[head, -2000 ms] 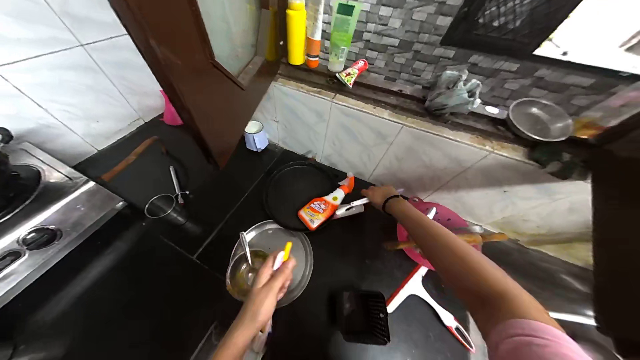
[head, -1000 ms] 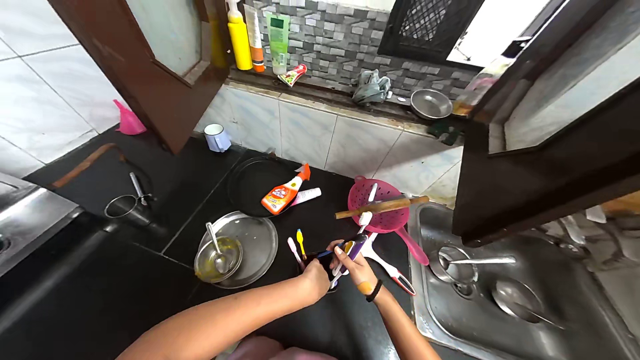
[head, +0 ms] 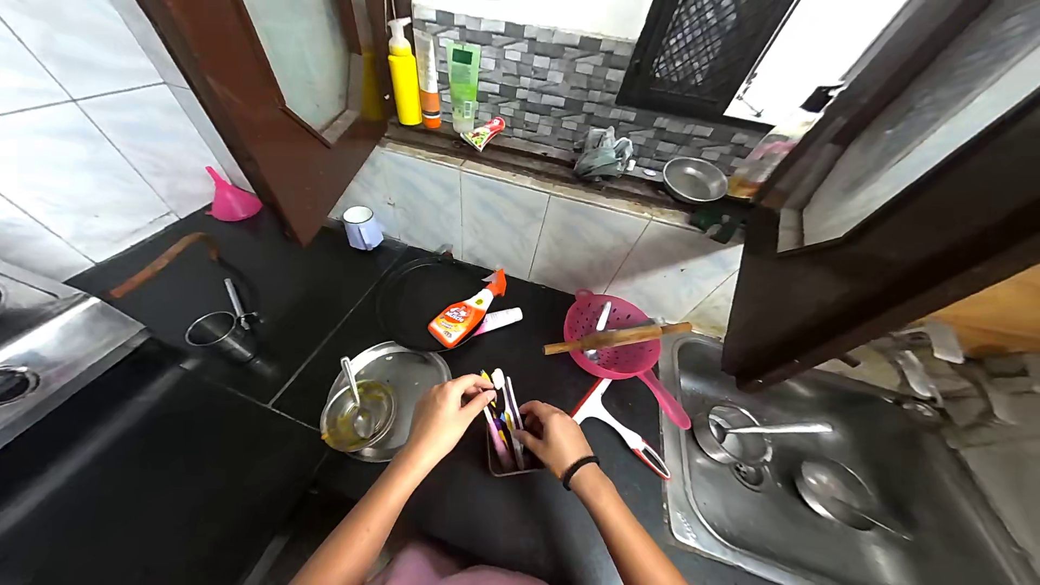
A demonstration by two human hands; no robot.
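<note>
A small rectangular holder stands on the black counter with several toothbrushes upright in it. My left hand is at the holder's left side, its fingertips at the brush tops. My right hand, with a black band at the wrist, has its fingers at the brushes on the right side. Whether either hand grips a brush cannot be made out. Left of my left hand lies a steel plate with a dirty bowl and spoon. An orange spray bottle and a white tube lie beyond, at a black flat pan.
A pink colander holding a wooden rolling pin is behind my right hand, near a white-and-red squeegee. The steel sink with dishes is at right. Open cabinet doors hang on both sides. A mug stands by the wall.
Both hands, apart two seconds ago, came together over the counter and are now at the holder of upright toothbrushes. The view has shifted toward the sink.
</note>
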